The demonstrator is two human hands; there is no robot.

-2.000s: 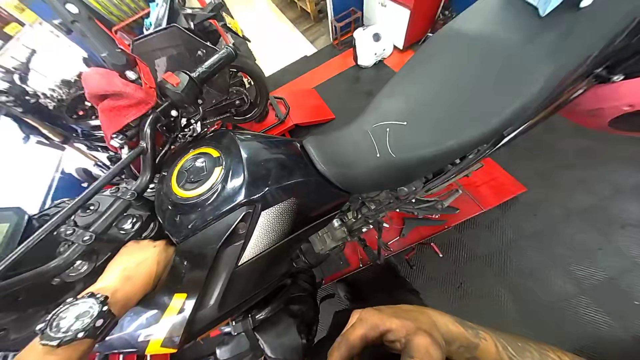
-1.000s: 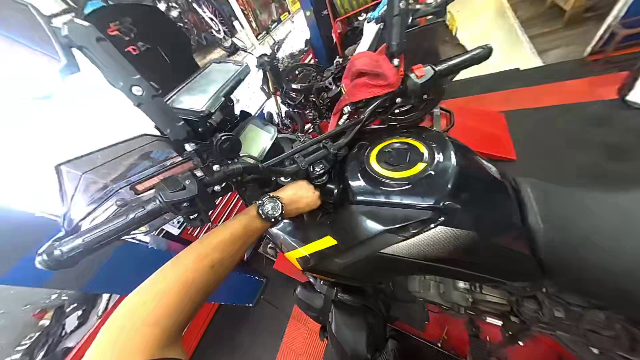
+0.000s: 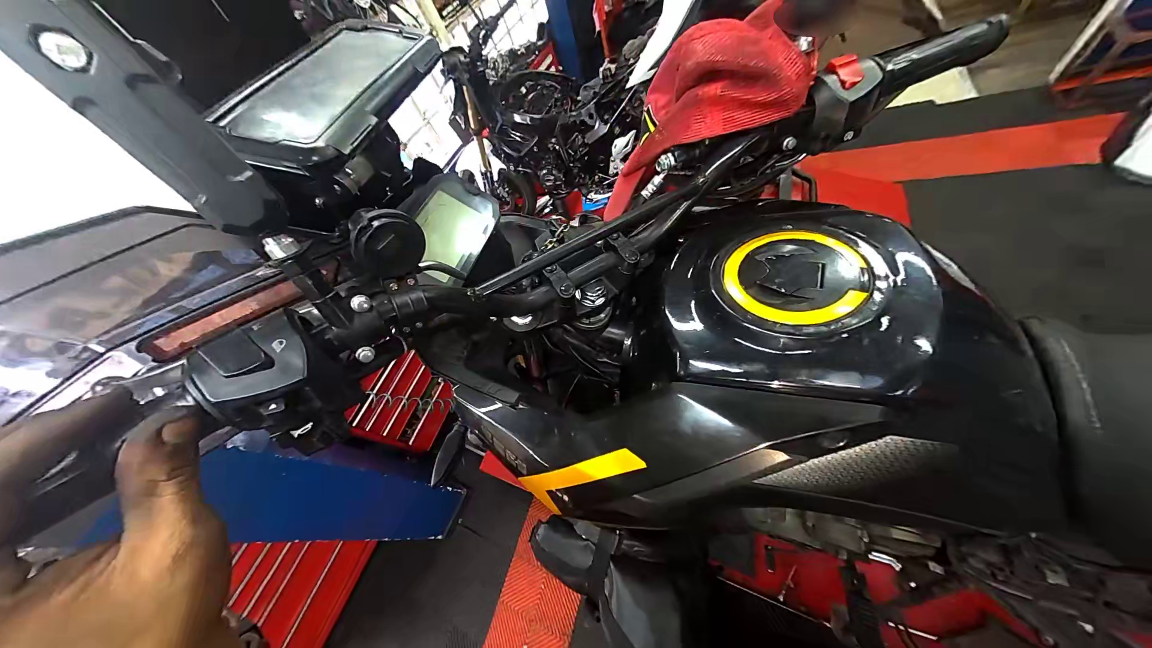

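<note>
At the left edge of the head view, my left hand [image 3: 135, 513] is wrapped around the motorcycle's left handlebar grip [image 3: 76, 468], its thumb beside the switch housing [image 3: 247, 364]. Part of the hand is cut off by the frame, and its fingers are blurred. My right hand is out of view. The black fuel tank [image 3: 774, 360], with a yellow ring around its filler cap [image 3: 792, 277], lies to the right of the handlebar. A red cloth [image 3: 729, 81] hangs over the bar near the right grip [image 3: 940, 58].
Above the bar are a hand guard [image 3: 153, 126], a phone mount [image 3: 315, 90] and the instrument display [image 3: 454, 225]. A blue panel [image 3: 324, 495] and a red slatted surface [image 3: 297, 585] lie below left. Other motorcycles [image 3: 549, 117] stand behind. The black seat [image 3: 1107, 405] is at right.
My left hand has gone from the middle of the handlebar, near the tank, to the left grip. My right hand, in view two seconds ago, is out of frame. The view has swung toward the handlebar.
</note>
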